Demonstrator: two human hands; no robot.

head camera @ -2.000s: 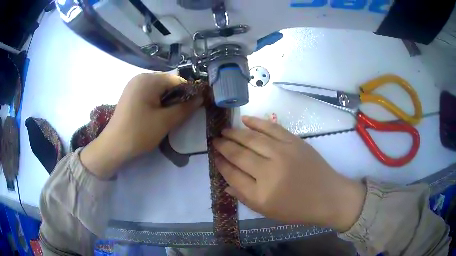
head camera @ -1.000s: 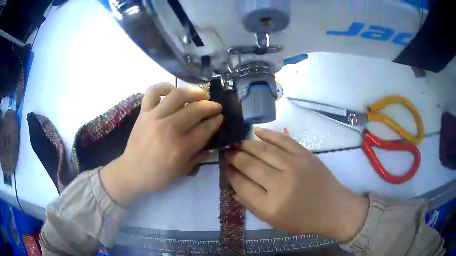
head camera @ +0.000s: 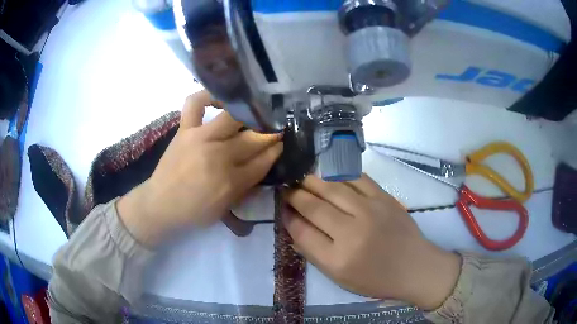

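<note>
The wide tweed band (head camera: 130,152), speckled red-brown with a black backing, curves in from the left under my left hand. Its black face (head camera: 296,155) shows at the needle area. My left hand (head camera: 205,168) holds the band there with bent fingers. The narrow tweed strip (head camera: 290,272) runs from under the band down over the table's front edge. My right hand (head camera: 364,234) rests at its right side, fingertips on the strip and the band's lower edge. The presser foot and needle are hidden by the machine head and fingers.
The white sewing machine head (head camera: 436,54) hangs over the work, with a grey tension knob (head camera: 340,158). Scissors (head camera: 496,201) with yellow and red handles lie at right. A dark red object (head camera: 565,196) lies at far right. Blue bins show below the table's ruler-marked edge (head camera: 354,314).
The band's black face has come up at the needle, where the tweed side showed two seconds ago. My left hand has shifted its hold. The view has shifted, with more of the machine head showing.
</note>
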